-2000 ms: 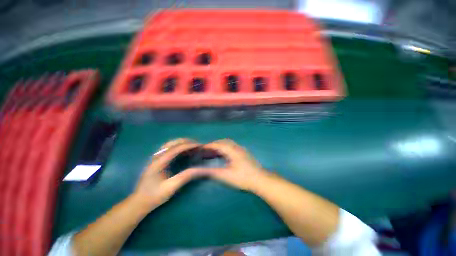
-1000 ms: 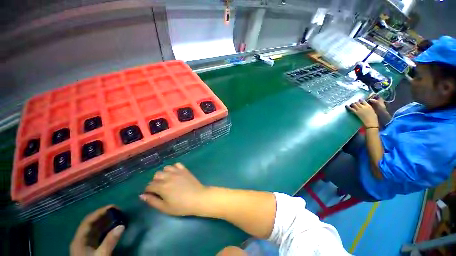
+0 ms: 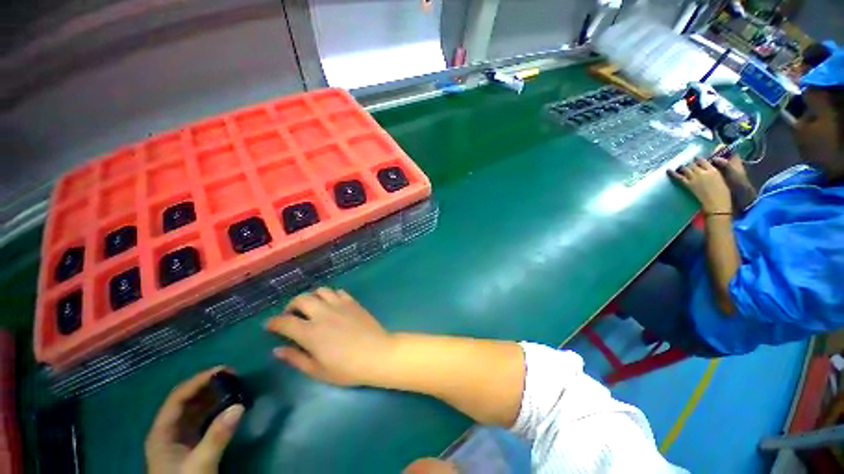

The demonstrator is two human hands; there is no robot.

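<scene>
My left hand [image 3: 190, 426] is at the lower left, cut by the bottom edge, and holds a black rounded-square unit [image 3: 222, 393] between thumb and fingers. My right hand [image 3: 333, 338] is to the right of it, low over the green bench [image 3: 444, 305], fingers apart and no part seen in it. The orange-red tray [image 3: 421, 190] lies ahead at the left on stacked clear trays [image 3: 278, 282]. Black units sit in its near row and in several pockets of the second row; its far pockets are empty.
A person in blue [image 3: 777, 268] sits at the right, hands on the bench. Clear trays with dark parts [image 3: 620, 130] lie farther along the bench. Part of another red tray [image 3: 7, 407] and a dark slab [image 3: 57, 435] show at the lower left edge.
The view has swung right from the two hands together over the bench. The hands are now apart, the unit in my left hand. Since one second ago, my right hand's fingers have spread slightly.
</scene>
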